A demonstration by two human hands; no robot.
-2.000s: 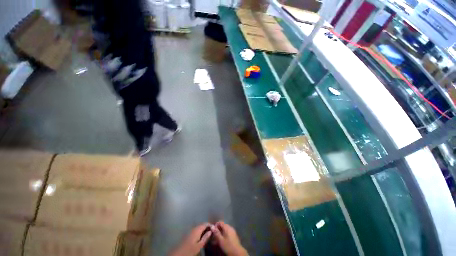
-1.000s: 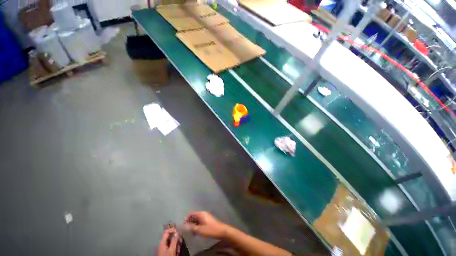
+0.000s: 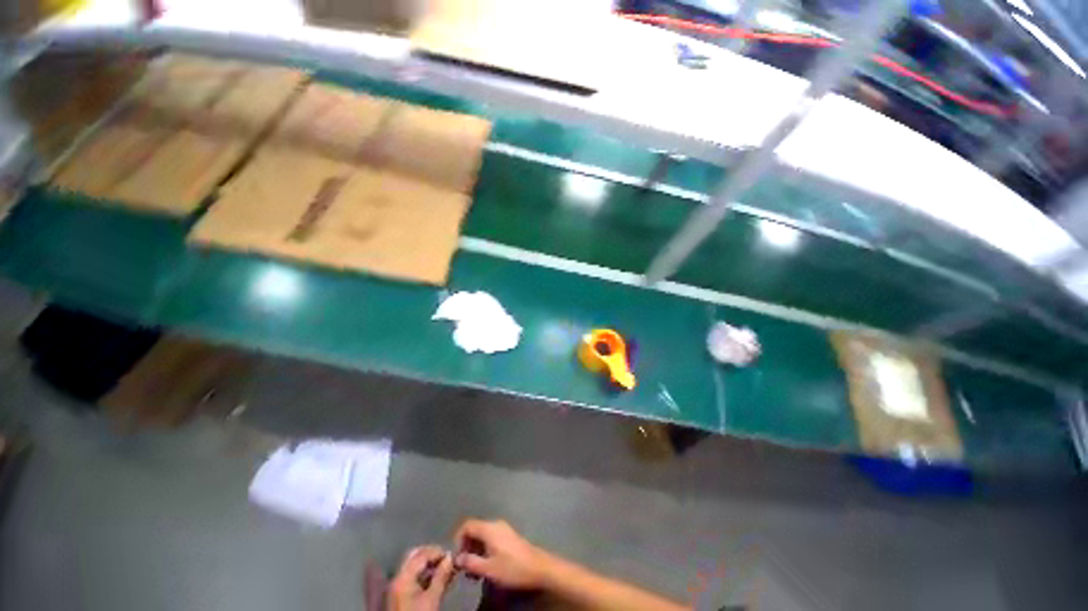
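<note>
My left hand [image 3: 420, 579] and my right hand [image 3: 495, 556] are at the bottom of the view, low in front of the bench. Their fingertips meet. A small dark item [image 3: 427, 575] shows between the fingers of my left hand; it is too small and blurred to name surely. The fingers of my right hand are bent and pinched beside it, and what they hold, if anything, is hidden.
The green bench [image 3: 358, 339] runs across ahead. On it lie flat cartons [image 3: 346, 197], a white crumpled lump [image 3: 481, 322], an orange-yellow tape dispenser [image 3: 606, 356], another pale lump [image 3: 733, 344] and a sheet on cardboard [image 3: 859, 388]. White papers [image 3: 322, 480] lie on the floor.
The view has swung right to face the bench; the stacked cartons and the walking person have left the picture. My hands stay close together, their fingertips now meeting again after a small gap.
</note>
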